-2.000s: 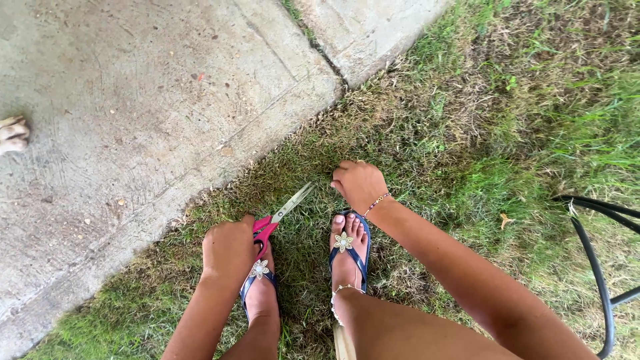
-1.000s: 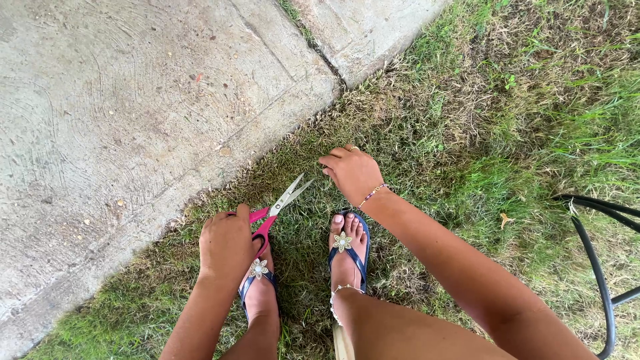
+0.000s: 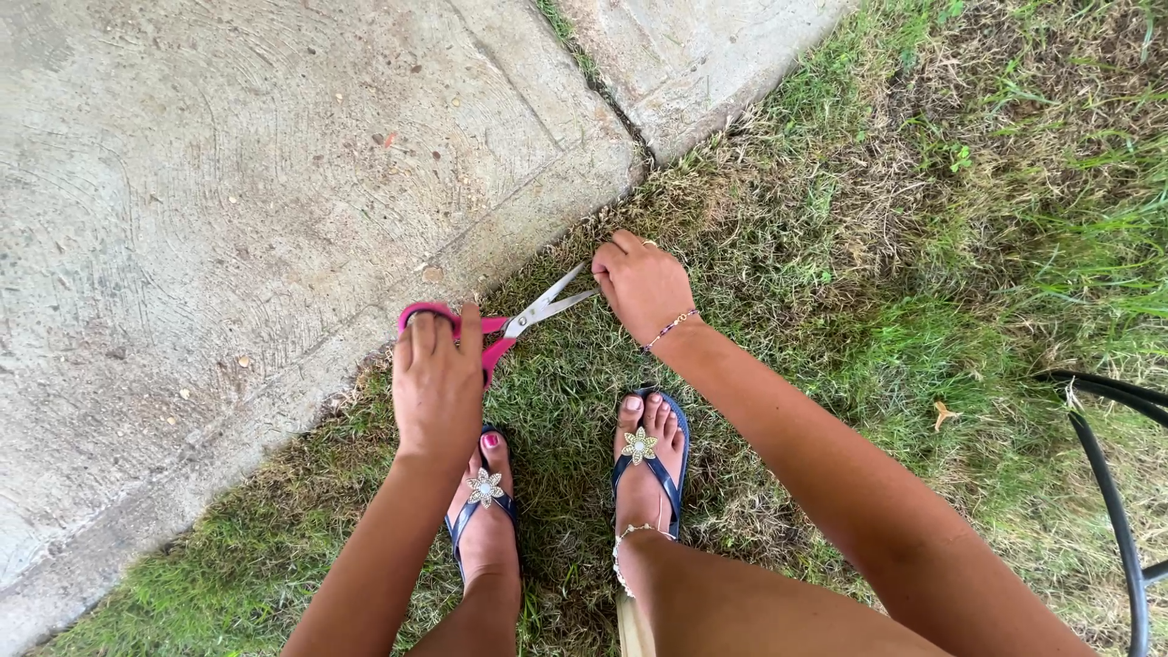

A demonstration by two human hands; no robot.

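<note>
My left hand (image 3: 438,379) is closed on the pink handles of a pair of scissors (image 3: 522,321), whose metal blades stand apart and point toward my right hand (image 3: 641,281). The blade tips come close to my right fingertips; whether they touch I cannot tell. My right fingers are curled and pinched together at the grass edge, and what lies between them is hidden. A ring and a beaded bracelet (image 3: 671,330) are on that hand and wrist. Short grass (image 3: 566,383) lies beneath both hands.
A concrete slab (image 3: 274,182) with a cracked joint (image 3: 620,114) borders the grass at the upper left. My feet in blue flip-flops (image 3: 680,456) with flower ornaments stand below my hands. Black tubing or bars (image 3: 1109,493) lie at the right edge, near a dry leaf (image 3: 944,415).
Both hands have moved up toward the slab's edge, the left one carrying the scissors. The blades have opened wider than two seconds ago. An animal's paw seen earlier at the left edge is gone.
</note>
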